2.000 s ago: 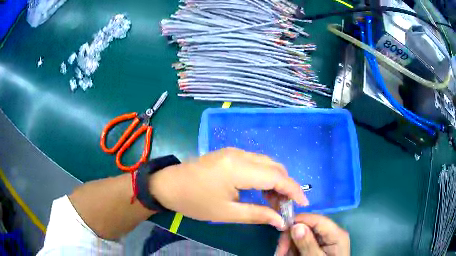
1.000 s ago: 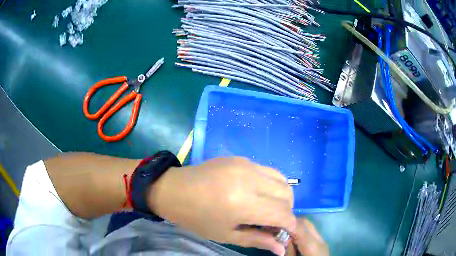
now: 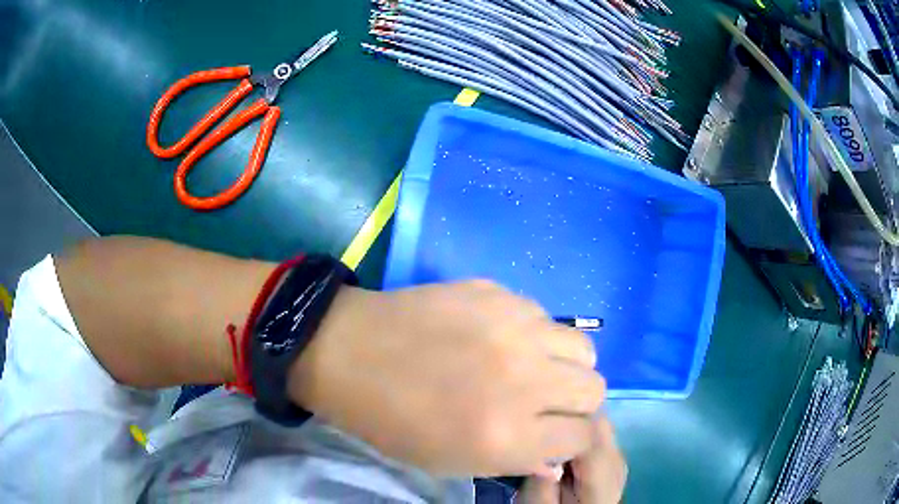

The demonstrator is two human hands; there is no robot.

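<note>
My left hand (image 3: 463,379) is bare, with a black band on the wrist. It is over the near edge of the blue tray (image 3: 552,246), its fingers closed on a small clear piece (image 3: 559,471), of which only a pale speck shows. My right hand (image 3: 591,472) touches it from below, partly hidden and cut off by the bottom edge; what it holds is hidden. The tray holds pale specks and a small black-and-white item (image 3: 584,323). Orange-handled scissors (image 3: 229,133) lie left of the tray.
A pile of grey cables (image 3: 532,59) lies behind the tray. A metal machine (image 3: 754,157) with blue hoses (image 3: 803,177) and a pale tube stands at the right. More thin grey cables (image 3: 816,433) lie at the lower right.
The view has shifted, so tray, scissors and cables sit higher and the loose clear pieces are out of view. My left hand has turned over the small clear piece, now mostly hidden.
</note>
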